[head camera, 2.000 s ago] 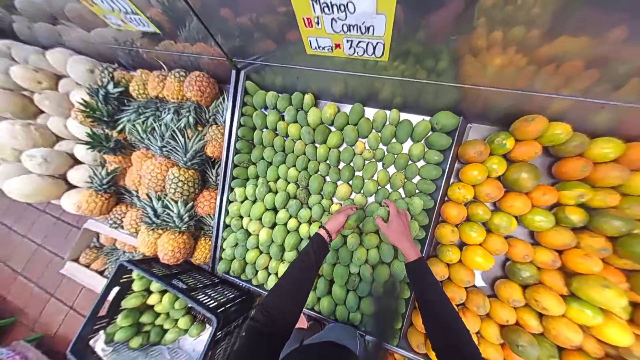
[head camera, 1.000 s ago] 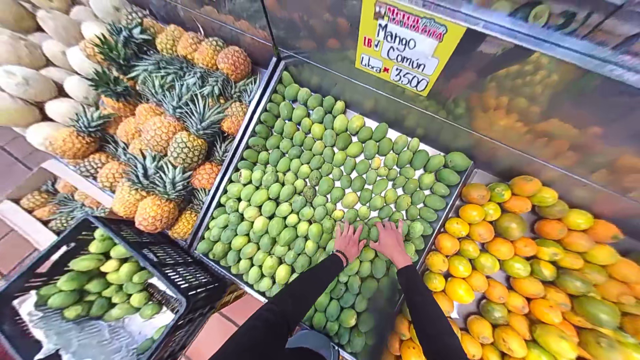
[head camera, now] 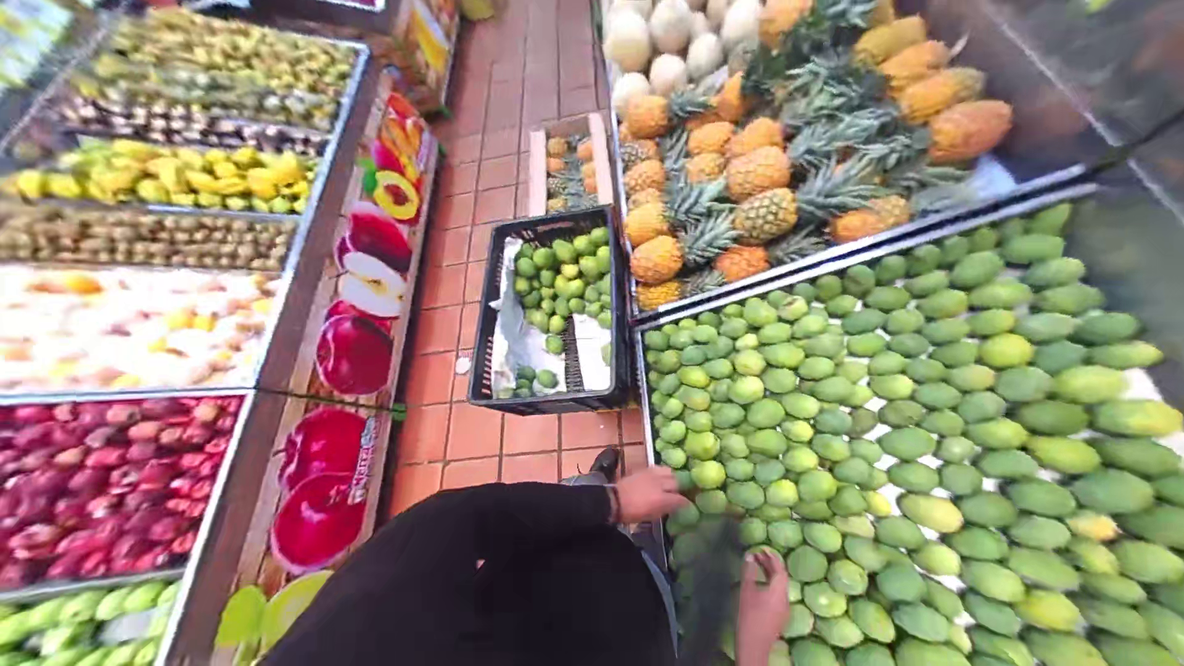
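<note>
Rows of green mangoes (head camera: 819, 486) fill a metal-edged display bin on the right. At its near left edge is my left hand (head camera: 650, 495), its fingertips beside the outermost mangoes; blur hides whether they grip one. Lower down, my right hand (head camera: 766, 587) is over the mangoes, thumb and fingers slightly apart, with no fruit plainly held. A black plastic crate (head camera: 483, 356) on the floor holds loose green mangoes (head camera: 560, 277) and white paper (head camera: 518, 338). Neither hand touches the crate.
Pineapples (head camera: 758, 171) and pale melons (head camera: 671, 28) lie beyond the mango bin. A small wooden crate (head camera: 539, 176) stands past the black one. Across the tiled aisle (head camera: 462, 324) is another fruit stand with red fruit (head camera: 111, 472). My shoe (head camera: 606, 462) is near the bin's corner.
The view has swung far to the left, bringing in the aisle and the opposite stand. My hands, close together on the mangoes before, are now farther apart, the left one at the bin's edge.
</note>
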